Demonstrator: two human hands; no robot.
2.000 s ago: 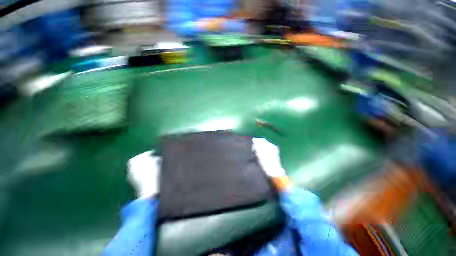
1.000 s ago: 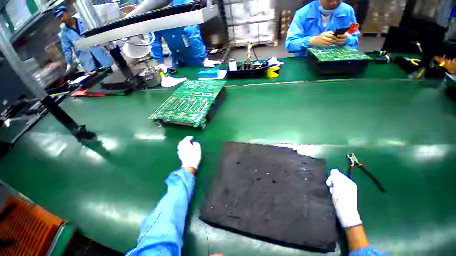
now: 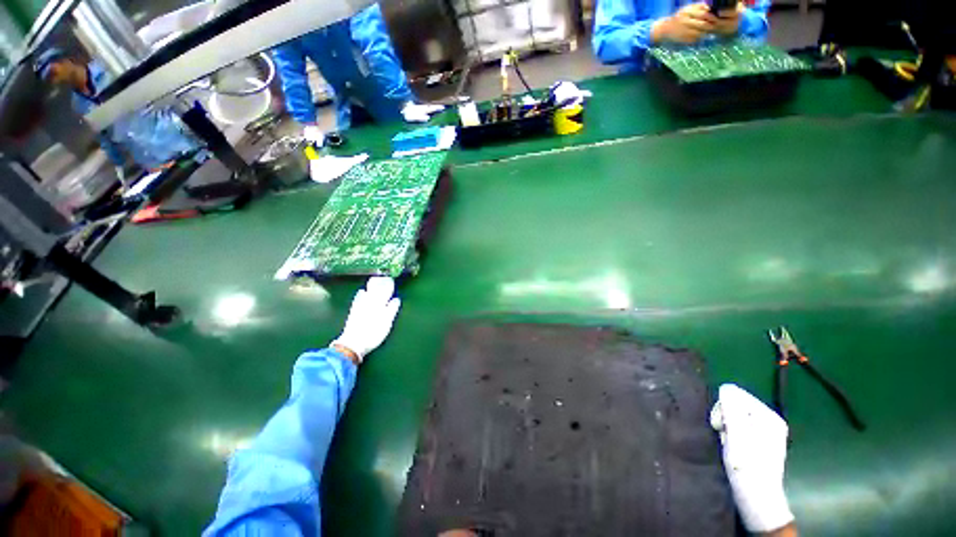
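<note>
A green circuit board (image 3: 369, 218) lies on a dark pad, left of centre on the green bench. My left hand (image 3: 369, 318), white-gloved, reaches to the board's near edge, its fingertips at or just below that edge; whether it grips is unclear. A black foam pad (image 3: 571, 430) lies bare in front of me. My right hand (image 3: 753, 453), white-gloved, is beside the pad's right edge with fingers curled; its fingertips are partly hidden, so a hold on the pad cannot be told. Side cutters (image 3: 802, 362) lie with handles spread, just right of my right hand.
A gantry arm (image 3: 225, 47) crosses the upper left. A black bin (image 3: 503, 124) and a blue box (image 3: 422, 140) stand on the far side. A person opposite sits behind another board (image 3: 723, 61). An orange carrier (image 3: 61, 509) is at the lower left.
My left hand has moved forward to the board's near edge. My right hand stays by the foam pad's right edge. The view has shifted, and the pad sits lower in it.
</note>
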